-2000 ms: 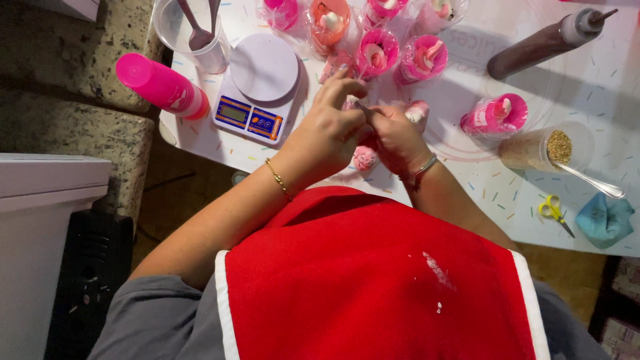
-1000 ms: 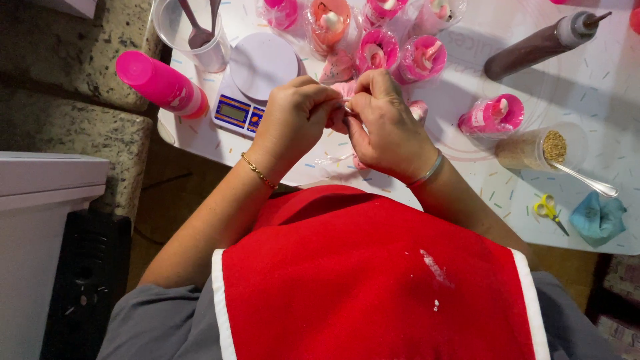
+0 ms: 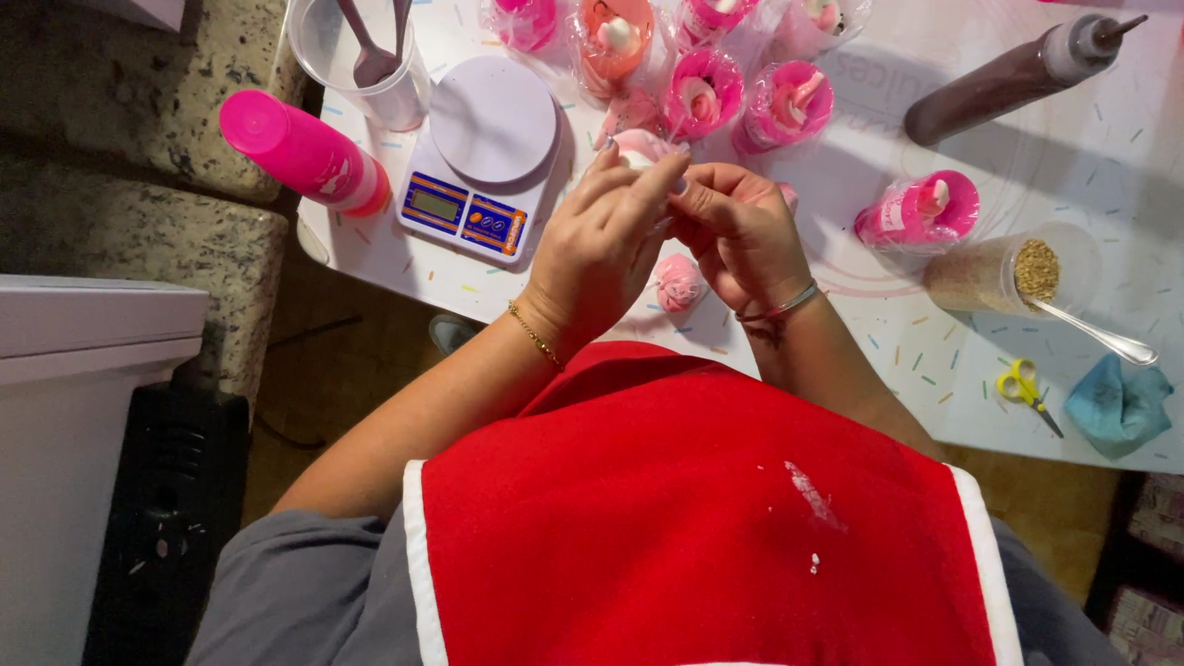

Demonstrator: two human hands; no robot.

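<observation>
My left hand [image 3: 610,222] and my right hand [image 3: 740,222] meet over the table's near edge, fingertips together at a small pink and white wrapped bundle [image 3: 638,146], partly hidden by the fingers. Both hands seem to pinch its clear wrapping. Just below, between my wrists, lies a pink knotted bundle [image 3: 678,283]. Beyond the fingers stand several pink cups in clear film, one with a pink and white swirl [image 3: 701,100] and another beside it [image 3: 786,104]. A bit of pink shows behind my right hand.
On the left are a white digital kitchen scale [image 3: 495,125], a pink bottle [image 3: 301,153] and a plastic cup with brown utensils [image 3: 398,97]. To the right are a dark-filled squeeze bottle [image 3: 1008,83], a pink cup [image 3: 948,205], a tub of granules [image 3: 976,273], yellow scissors [image 3: 1021,384] and a blue cloth [image 3: 1117,407].
Since one second ago my left hand has turned, its fingers now extended over the bundle. The fingertips of both hands stay close together.
</observation>
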